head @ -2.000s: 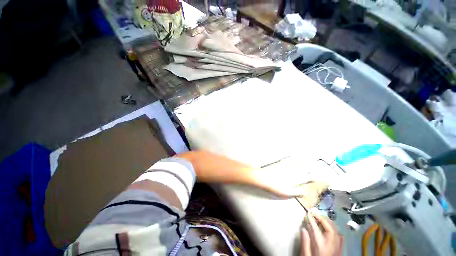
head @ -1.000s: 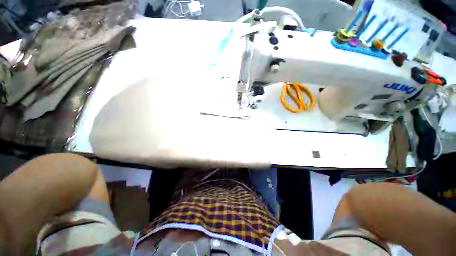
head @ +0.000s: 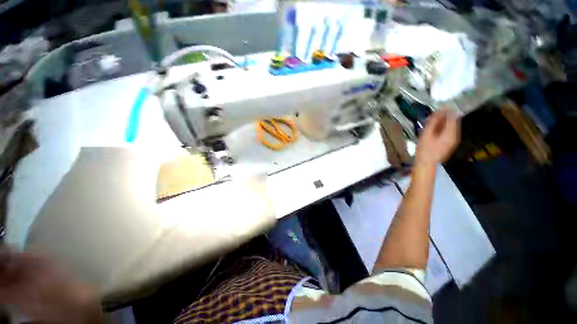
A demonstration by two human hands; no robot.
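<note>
A large pale beige garment panel (head: 101, 215) lies on the white machine table, its front edge hanging toward the checked apron. A small tan cloth piece (head: 183, 176) lies on it, just left of the presser foot area (head: 220, 158) of the white sewing machine (head: 285, 95). My left hand (head: 44, 288) is a blur at the lower left edge, over or beside the panel; its fingers cannot be made out. My right hand (head: 438, 136) is stretched out past the machine's right end, near hanging cloth strips; its fingers look curled, and blur hides whether it holds anything.
Orange-handled scissors (head: 277, 133) lie on the machine bed. Thread spools on a blue holder (head: 302, 68) stand atop the machine. A brown strip (head: 395, 144) hangs at the table's right end. White boards or sheets (head: 455, 228) lie lower right. White cloth (head: 452, 63) is behind.
The view has swung right. The right hand has come into view at the machine's right end, the left at the lower left. The tan piece now shows beside the presser foot.
</note>
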